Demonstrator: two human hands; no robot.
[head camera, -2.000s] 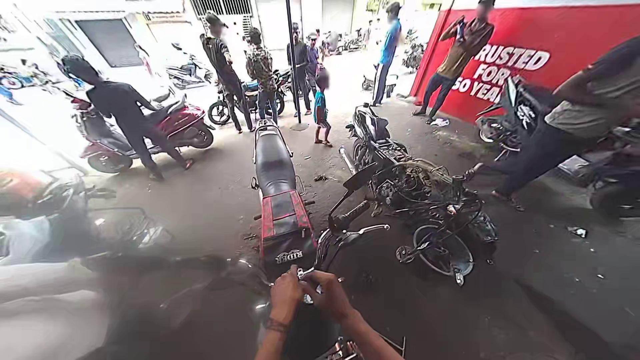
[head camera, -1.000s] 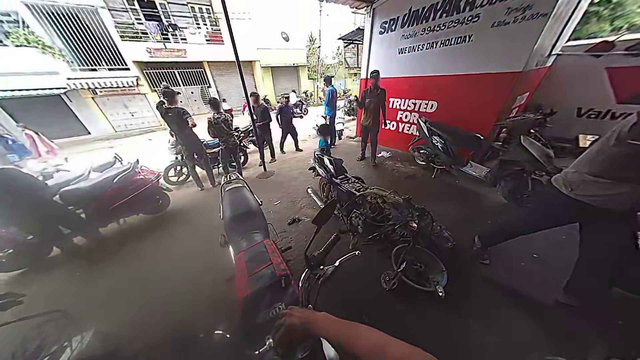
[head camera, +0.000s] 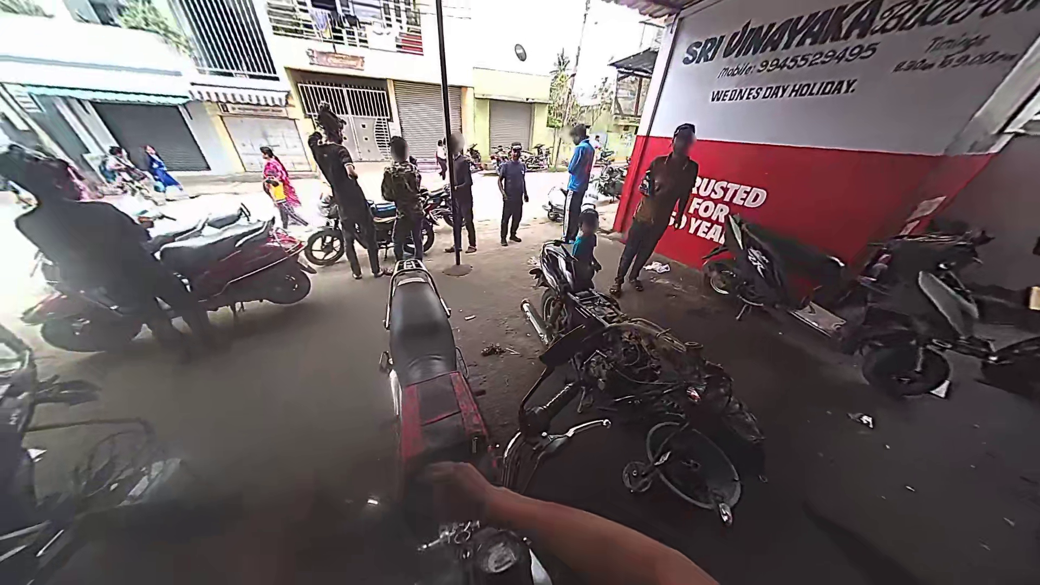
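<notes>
My right hand (head camera: 457, 489) reaches in from the lower right, over or on the front of a red and black motorcycle's tank cover (head camera: 439, 414). Blur and shadow hide its fingers, so whether it holds something cannot be told. Behind the cover runs the black motorcycle seat (head camera: 422, 333). Just right of my hand are the brake lever (head camera: 573, 436) and the black handlebar grip (head camera: 548, 410). Below my forearm sits a round instrument gauge (head camera: 497, 556). My left hand is out of view.
A partly dismantled motorcycle (head camera: 642, 366) stands close on the right. Scooters (head camera: 219, 268) are parked at left, and others (head camera: 764, 268) by the red and white wall (head camera: 780, 187). Several people stand beyond, around a thin pole (head camera: 448, 122); a dark-clothed person (head camera: 106, 252) is at left.
Two seconds ago both my hands were together at the motorcycle's front; now only the right shows. The view has tilted up. The person in grey at far right has left the view.
</notes>
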